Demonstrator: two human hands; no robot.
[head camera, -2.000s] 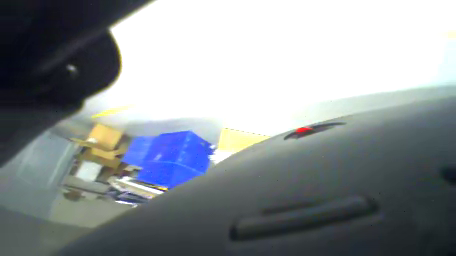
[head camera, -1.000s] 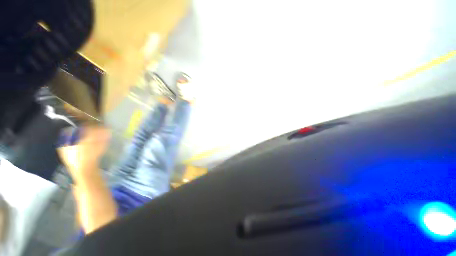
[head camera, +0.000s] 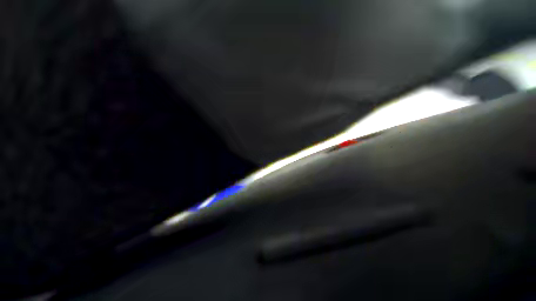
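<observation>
No hand of mine can be made out. A smooth grey-black curved housing (head camera: 364, 200) fills the lower part of the head view, with a short slot (head camera: 347, 235) and a small red spot (head camera: 348, 143) on its upper edge. A dark mass, perhaps cloth (head camera: 264, 76), covers most of the upper frame, grey at the centre and nearly black at the left. It hides almost everything beyond. No held object shows.
A thin bright strip (head camera: 411, 111) shows between the dark mass and the housing. A small blue patch (head camera: 226, 194) lies in its lower left part. A dark rounded shape (head camera: 492, 86) shows at the right, too blurred to name.
The dark mass now covers most of the upper frame. The person's arm and jeans-clad legs, the brown surface and the blue glow at the right are gone from view.
</observation>
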